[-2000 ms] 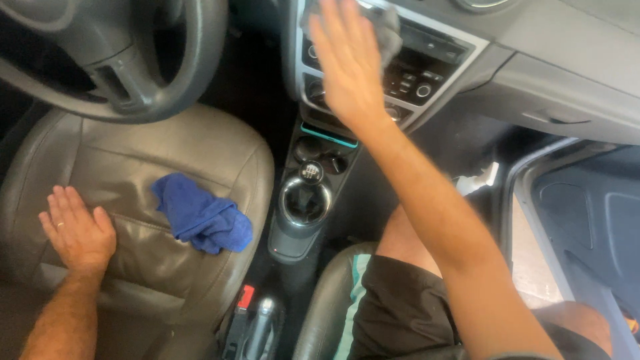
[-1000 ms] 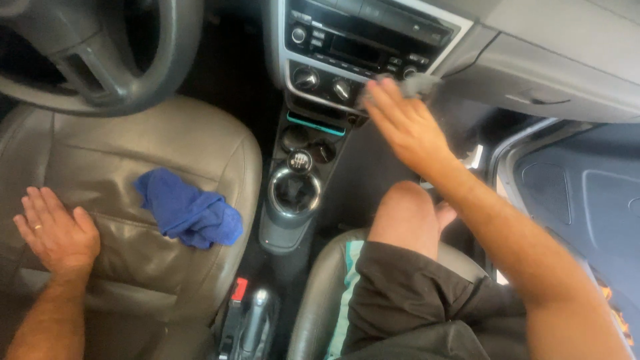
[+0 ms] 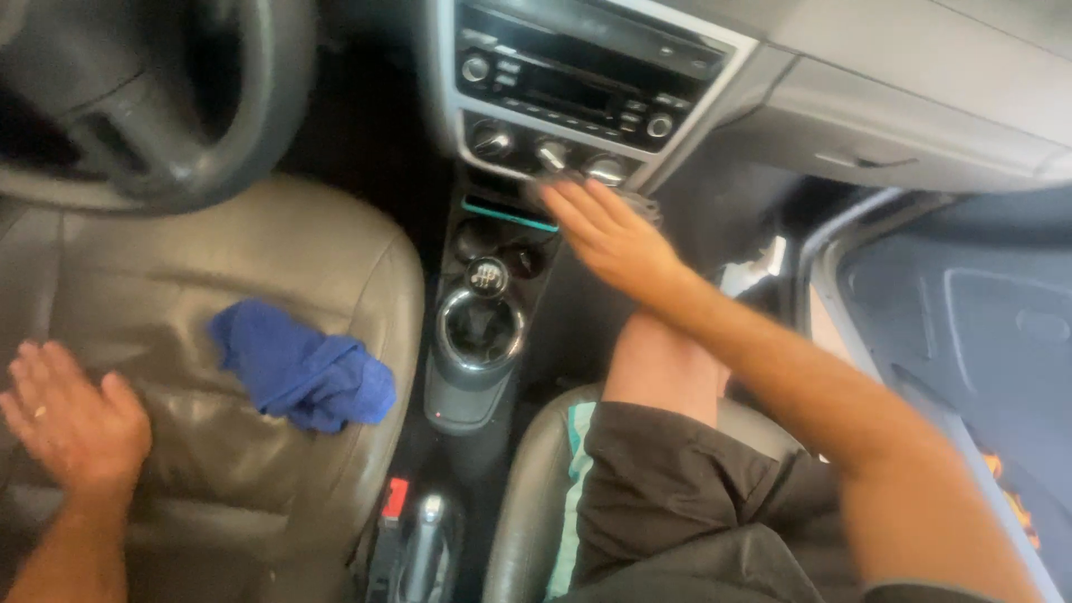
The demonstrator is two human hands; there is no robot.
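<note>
My left hand [image 3: 79, 419], a ring on one finger, lies flat with its fingers slightly apart on the leather driver's seat [image 3: 209, 243]. To the right of it on the same seat is a crumpled blue cloth [image 3: 301, 364]. My right hand [image 3: 611, 234] is just below the climate control knobs [image 3: 548, 153] of the centre console. A blurred grey cloth [image 3: 643, 209] shows beneath and behind its fingers, partly hidden by the hand. Left of and below that hand stands the gear lever knob [image 3: 487, 276].
The steering wheel [image 3: 280, 109] is at the upper left, the car radio [image 3: 578, 92] above the knobs. The handbrake lever [image 3: 429, 536] and a red seat-belt buckle [image 3: 394, 497] lie between the seats. A glove box [image 3: 888, 138] and an open door [image 3: 963, 293] are at the right.
My right hand has moved from the upper part of the radio down past its lower right corner, then left to below the knobs. My left hand stays on the seat, near the blue cloth.
</note>
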